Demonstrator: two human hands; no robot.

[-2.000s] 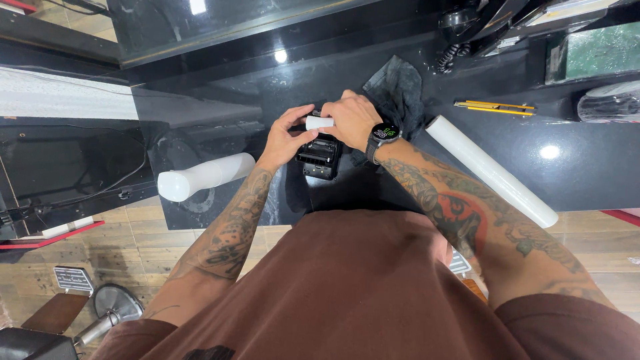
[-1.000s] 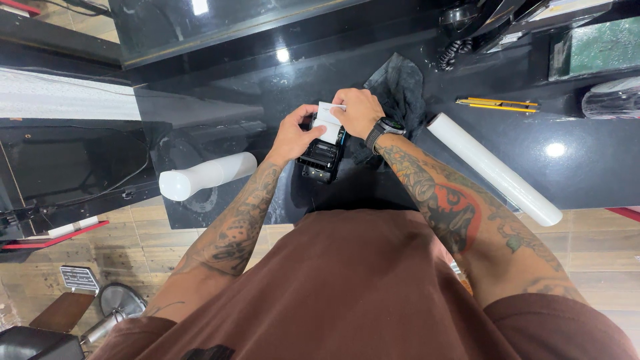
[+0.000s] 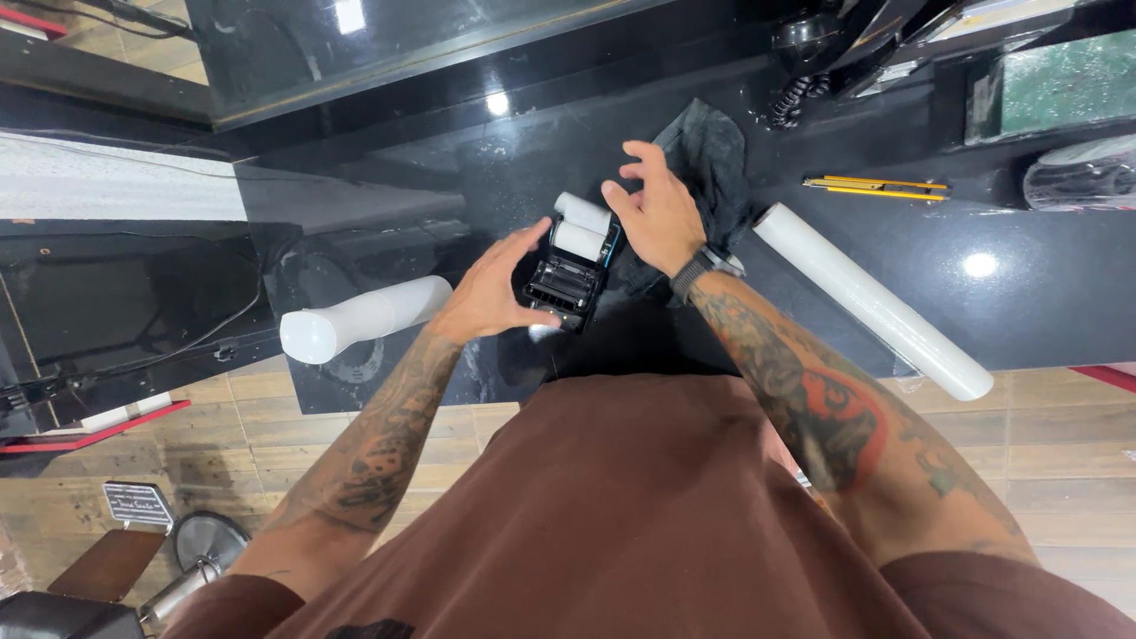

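A small black portable receipt printer (image 3: 568,277) lies on the glossy black counter with its lid open. A white paper roll (image 3: 579,240) sits in its compartment, and a strip of paper (image 3: 582,213) curls out past the far end. My left hand (image 3: 493,288) is at the printer's left side, thumb by its near end and fingers spread; whether it touches the printer is hard to tell. Raised to the right of the printer, my right hand (image 3: 655,209) holds nothing, its fingers loosely bent. Behind that hand lies a crumpled dark cloth (image 3: 710,155).
A white cylindrical container (image 3: 368,319) lies at left. On the right are a long white roll (image 3: 874,302) and a yellow utility knife (image 3: 877,187). Farther back stand a black telephone with a coiled cord (image 3: 801,98) and a green-topped box (image 3: 1069,84).
My right hand has let go of the paper and moved right, away from the printer. The paper roll, between my hands earlier, now sits in the printer. My left hand has moved nearer me and opened.
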